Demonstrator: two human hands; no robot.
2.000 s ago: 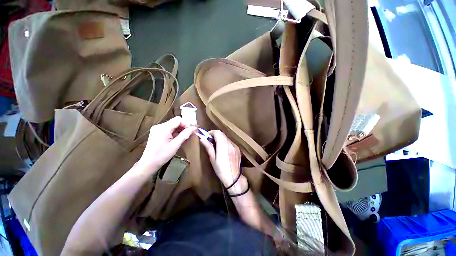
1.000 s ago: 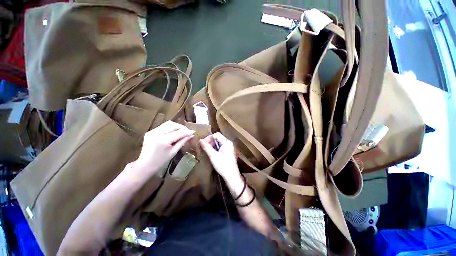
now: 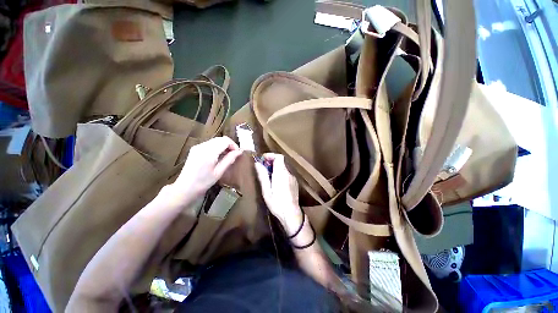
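Observation:
A brown tote bag lies in front of me, with a closure tab under a white cover [image 3: 246,138] near the picture's middle. My left hand [image 3: 211,160] has thumb and fingertips pinched together at the lower end of this tab; what they pinch is too small to tell. My right hand [image 3: 279,186] is just right of it, closed around a small dark tool [image 3: 265,164], probably thread snips, mostly hidden by the fingers. A second tab with a pale cover [image 3: 223,202] lies below my left hand.
Another tote bag [image 3: 79,183] lies at the left, one with a logo patch [image 3: 127,30] at the upper left. Overlapping bags with long handles [image 3: 318,107] fill the right. The dark green table [image 3: 245,43] shows behind. A blue bin [image 3: 508,290] is at the lower right.
The right hand's tool moved away from the tab, then back up beside it. The left hand shifted slightly up and right to the tab's lower end from one second ago. The view shifted slightly.

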